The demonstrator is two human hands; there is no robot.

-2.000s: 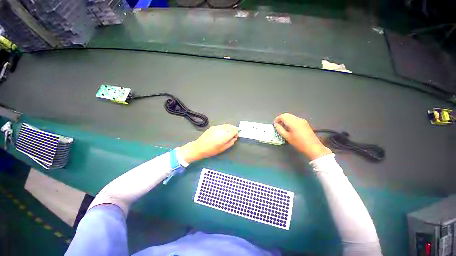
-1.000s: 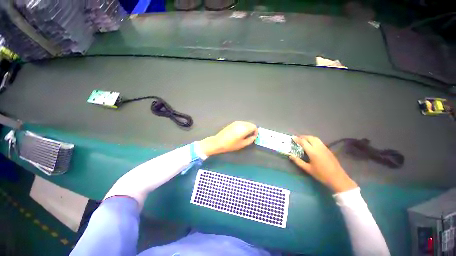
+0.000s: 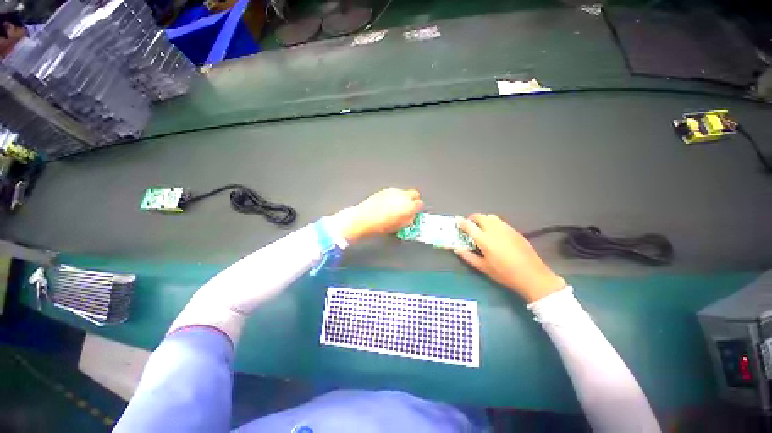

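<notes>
A circuit board (image 3: 438, 230), white and green face up, lies between my hands over the belt. My right hand (image 3: 501, 254) grips its right end. A black coiled cable (image 3: 622, 245) trails from behind that hand to the right. My left hand (image 3: 385, 213), with a light blue band at the wrist, is at the board's left end with fingertips together; whether it holds the board or a small piece is hidden. A white sheet of dark dots (image 3: 399, 326) lies flat on the green ledge in front of me.
Another board (image 3: 162, 200) with coiled cable lies on the belt (image 3: 508, 152) at left. A yellow-parts board (image 3: 709, 126) lies far right. Spare sheets (image 3: 91, 293) lie on the left ledge. A grey box (image 3: 738, 342) with red display stands right. Clear tray stacks (image 3: 102, 72) and part of a person (image 3: 12, 32) are far left.
The view has shifted and tilted. The left-hand board and its cable appear farther left. My left hand has changed its pose at the board's end; my right hand still grips the other end.
</notes>
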